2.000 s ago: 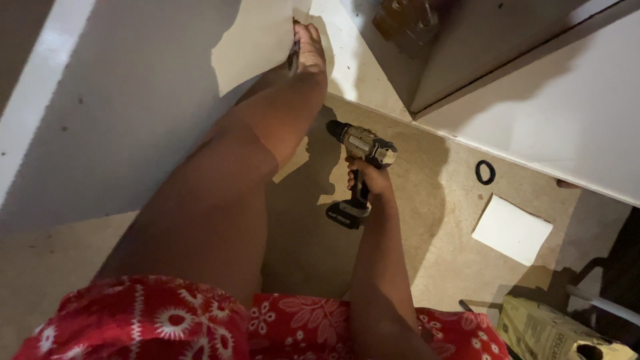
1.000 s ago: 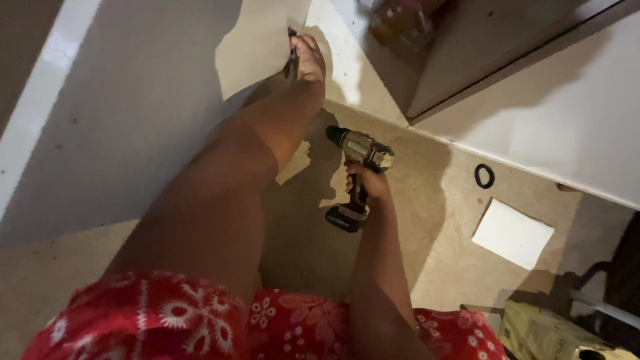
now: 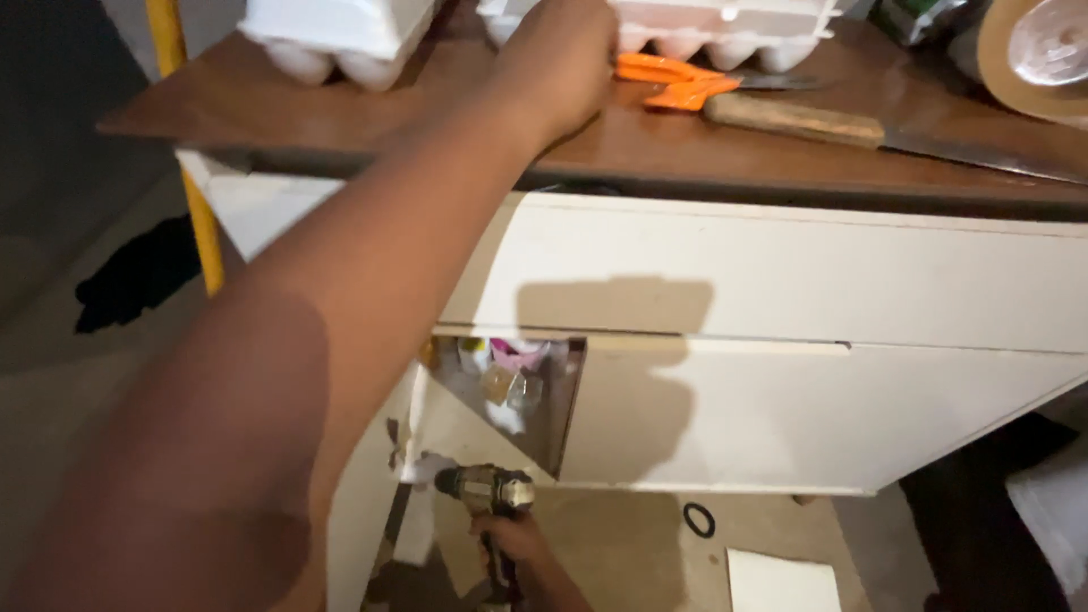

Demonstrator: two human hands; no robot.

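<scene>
My left hand [image 3: 565, 64] reaches to the brown wooden top of a white cabinet, in front of an egg carton [image 3: 731, 25]. Its fingers are hidden behind the back of the hand, close to the orange handles [image 3: 680, 81] of a tool lying there, so a hold cannot be told. Beside that tool lies a long blade with a wooden handle [image 3: 790, 119]. Low in view, my right hand [image 3: 514, 540] grips a cordless drill [image 3: 484, 489] by its handle, the chuck pointing left.
Another egg carton [image 3: 340, 34] and a roll of tape [image 3: 1037, 51] are on the cabinet top [image 3: 340, 127]. Below, a cabinet door [image 3: 561, 416] stands ajar. A black ring [image 3: 699, 520] and a white sheet [image 3: 782, 582] lie on the floor. A yellow pole [image 3: 200, 229] stands left.
My left hand has moved from the inner corner by the cabinet up to its top. The view has shifted up, bringing the cabinet top into sight. My right hand still holds the drill.
</scene>
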